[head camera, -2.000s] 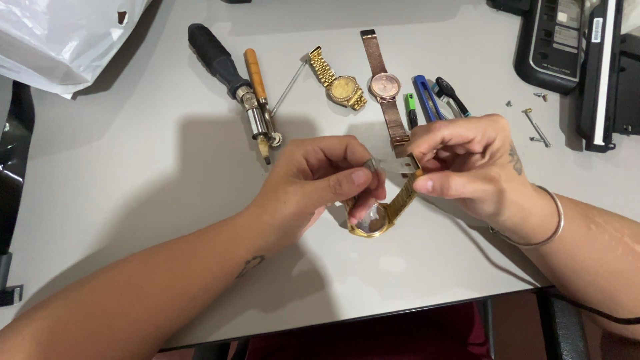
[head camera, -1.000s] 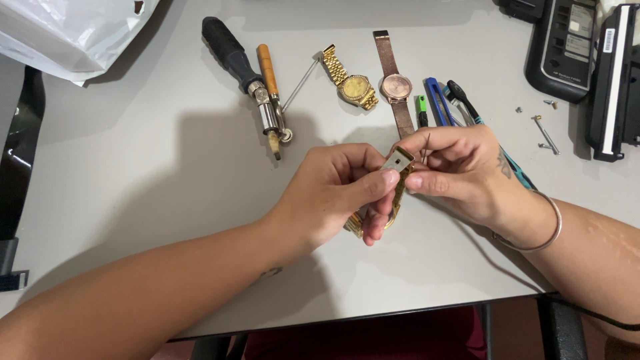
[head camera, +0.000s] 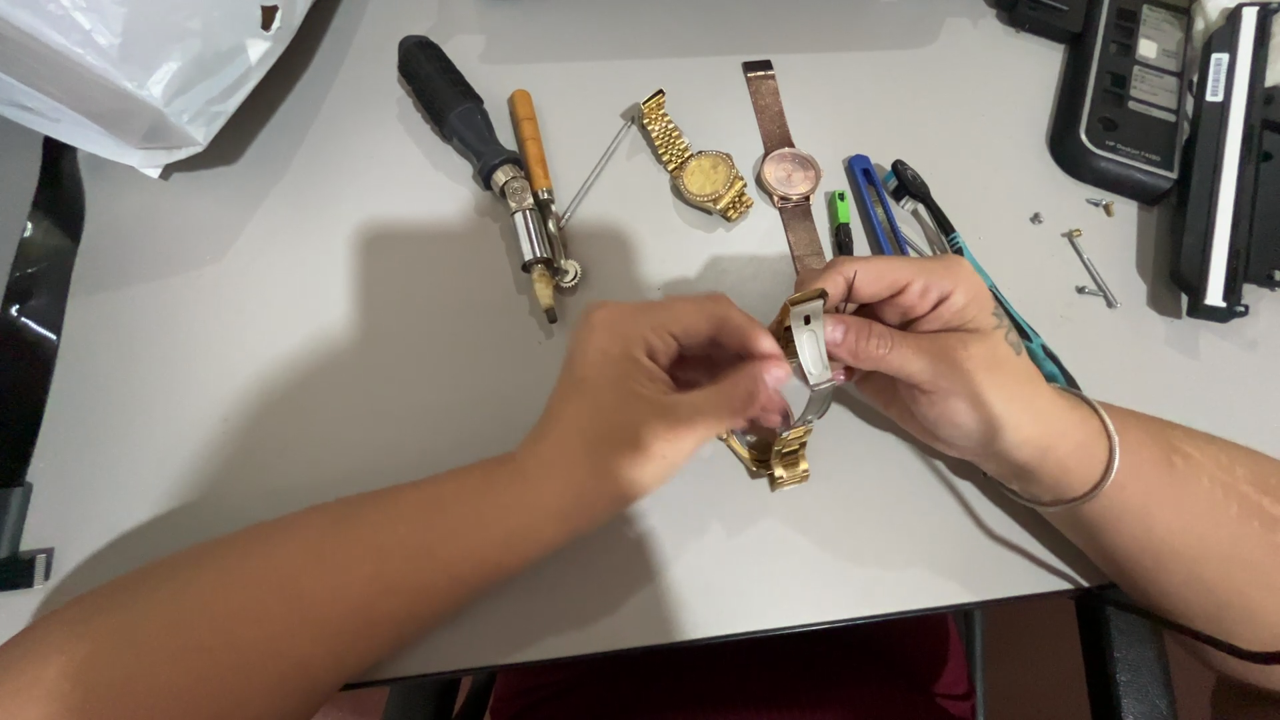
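Observation:
My right hand (head camera: 915, 350) grips the metal clasp (head camera: 810, 340) of a gold-coloured wristwatch (head camera: 790, 460) between thumb and fingers. The clasp is unfolded, and the watch hangs below it, its case partly hidden by my left hand (head camera: 670, 390). A thin dark pin or tool tip (head camera: 850, 290) shows beside my right index finger. My left hand is blurred, its thumb and fingertips close together at the clasp's left side; whether they pinch the watch cannot be told. Beyond my hands lie a gold watch with a stone-set bezel (head camera: 708, 178) and a rose-coloured mesh-band watch (head camera: 790, 175).
Left of the watches lie a black-handled tool (head camera: 450, 105), a wooden-handled tool with a toothed wheel (head camera: 530, 140) and a thin metal rod (head camera: 597, 172). Near my right hand are a blue cutter (head camera: 875, 205), a green-tipped item (head camera: 840, 208) and a toothbrush (head camera: 1020, 335). Several screws (head camera: 1090, 265) lie right; a plastic bag (head camera: 150, 70) lies upper left.
The clasp, held flat between both hands a second ago, now stands upright in my right hand with its folding part showing. My left fingers have shifted off the clasp's face to its left side.

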